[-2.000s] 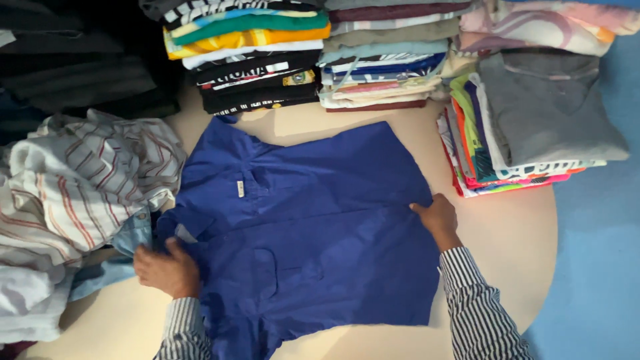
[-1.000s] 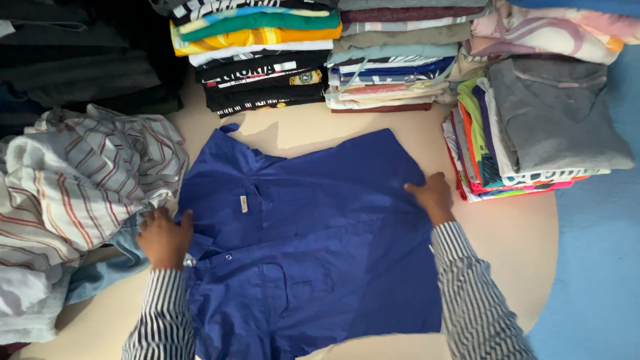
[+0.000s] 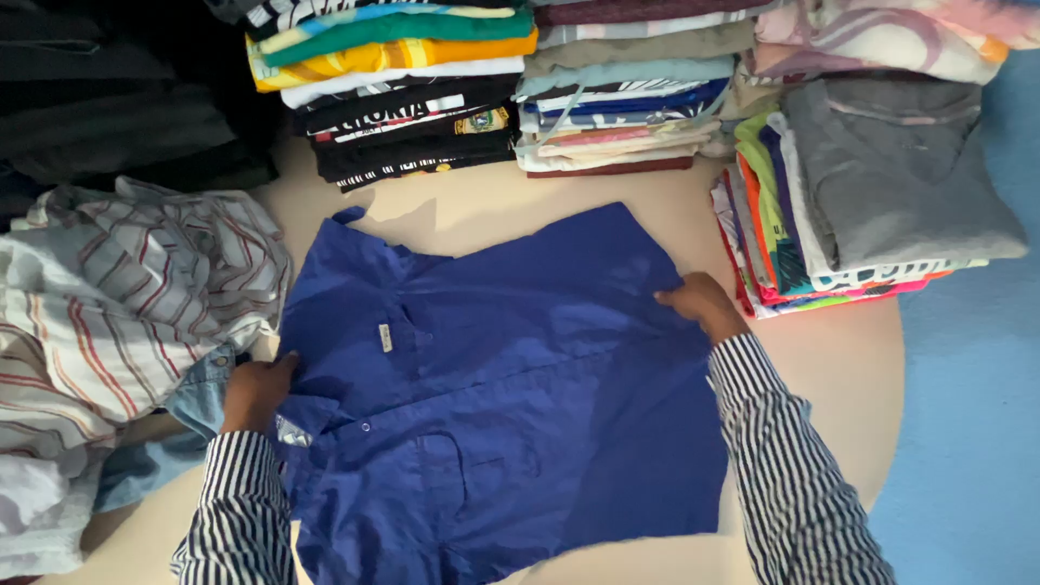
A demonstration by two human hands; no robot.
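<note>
A dark blue button-front shirt [image 3: 504, 366] lies spread on the table, its collar towards the left and its hem towards the right. A small light tag shows on its upper part, and one button near the collar. My left hand [image 3: 258, 390] pinches the shirt's edge beside the collar, thumb and fingers together. My right hand [image 3: 700, 305] grips the hem at the right side, fingertips on the cloth. Both sleeves of the person are black-and-white striped. The lower end of the blue shirt runs past the bottom of the view.
Crumpled striped cloth [image 3: 138, 301] and light blue denim [image 3: 154, 463] lie at the left. Dark garments [image 3: 114, 106] are heaped behind them. Folded clothes [image 3: 414, 106] stand in stacks along the back, with more stacks [image 3: 626, 89] beside them. A grey folded shirt [image 3: 902, 179] tops the right stack.
My left hand was away from the shirt's collar two seconds ago and now holds the edge beside it. The right hand stays at the hem. The blue shirt lies flatter around the collar.
</note>
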